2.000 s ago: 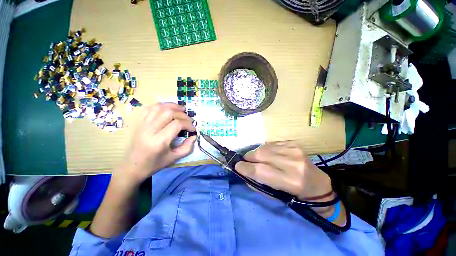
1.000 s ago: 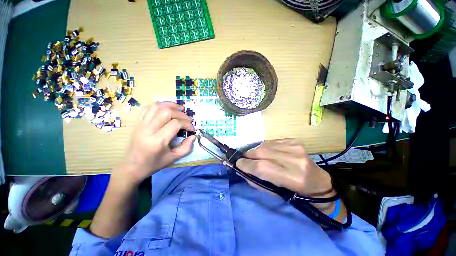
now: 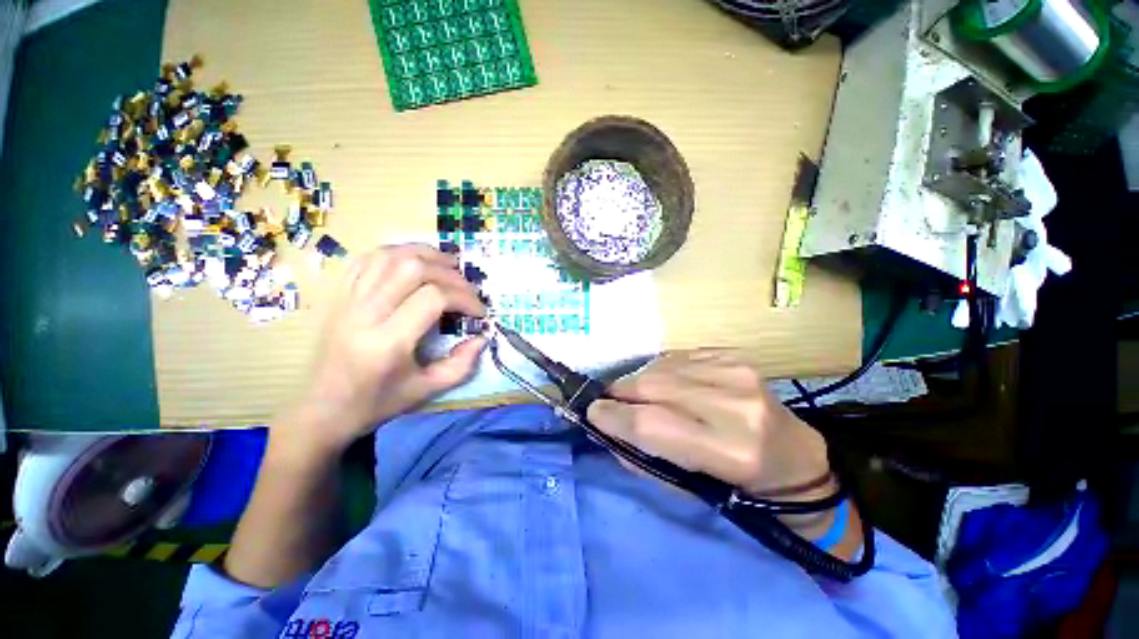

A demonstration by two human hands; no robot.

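The worked green PCB panel (image 3: 537,303) lies close to my body on a white sheet (image 3: 625,327), with black parts along its left side. My left hand (image 3: 397,335) rests at the panel's lower left, thumb and fingers pinched around a small component (image 3: 471,325), mostly hidden by the fingertips. My right hand (image 3: 718,418) holds the black soldering iron (image 3: 577,391), with a thin curved feed tube beside it. The iron's tip touches or nearly touches the panel beside my left fingertips; contact is too small to tell.
A pile of small components (image 3: 187,187) lies left. A brown tip cleaner pot (image 3: 675,187) stands beyond the panel, overlapping its corner in view. A spare green panel (image 3: 456,50) lies farther away. The solder feeder (image 3: 862,162) stands right, its reel (image 3: 1043,38) on top.
The view has shifted slightly, so the bench items sit a little higher. Both hands keep nearly the same pose. A small red light at the feeder shows brighter than two seconds ago.
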